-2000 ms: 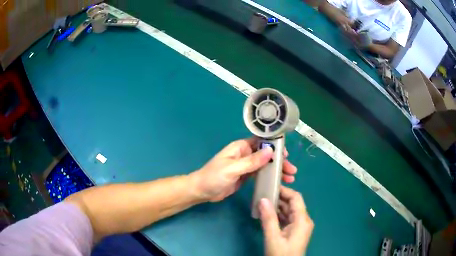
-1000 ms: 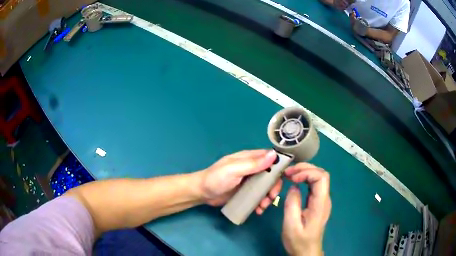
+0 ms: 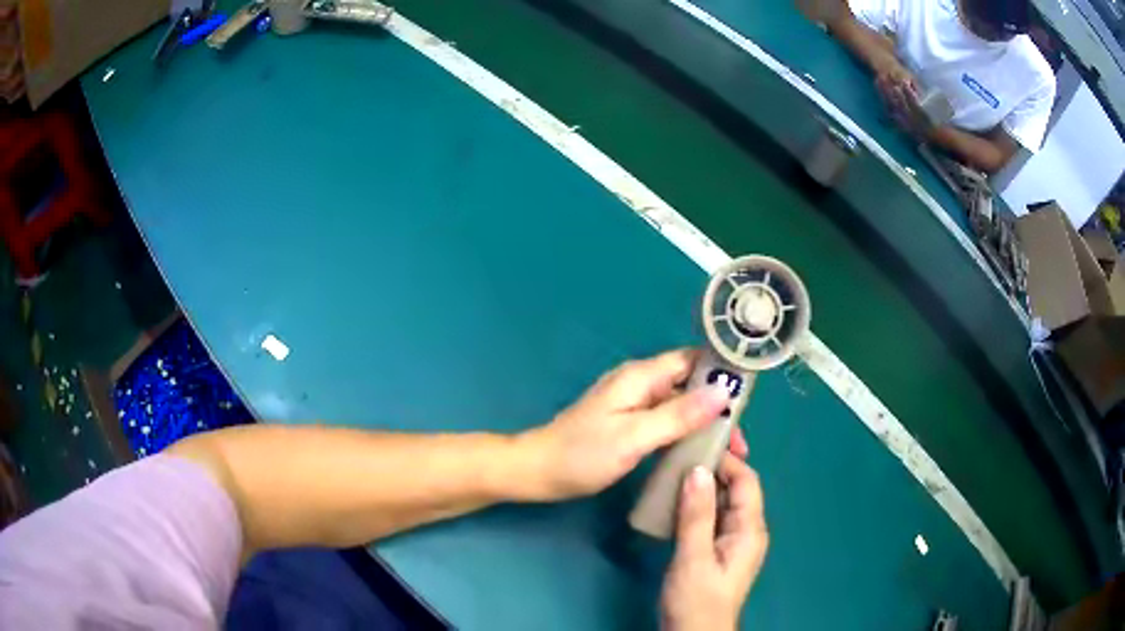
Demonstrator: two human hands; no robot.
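Observation:
A grey-beige handheld fan (image 3: 682, 475) is held above the green bench, its round spoked head pointing up and away and its handle slanting down to the left. My left hand (image 3: 629, 425) grips the upper handle from the left, with the thumb at the dark oval window just below the head. My right hand (image 3: 719, 542) holds the lower handle from the right, with thumb and fingertips on it. The fingers behind the handle are mostly hidden.
Fan parts (image 3: 352, 12) lie at the far left by a carton (image 3: 86, 43). Handle shells (image 3: 1021, 606) are cut off at the lower right. A fan (image 3: 830, 157) lies on the conveyor. A person (image 3: 962, 74) sits opposite. Blue parts (image 3: 173, 385) fill a box below the bench.
My right hand, apart from the fan one second ago, now grips the handle. The fan has turned more upright. The fan on the conveyor has moved right, and the view has shifted.

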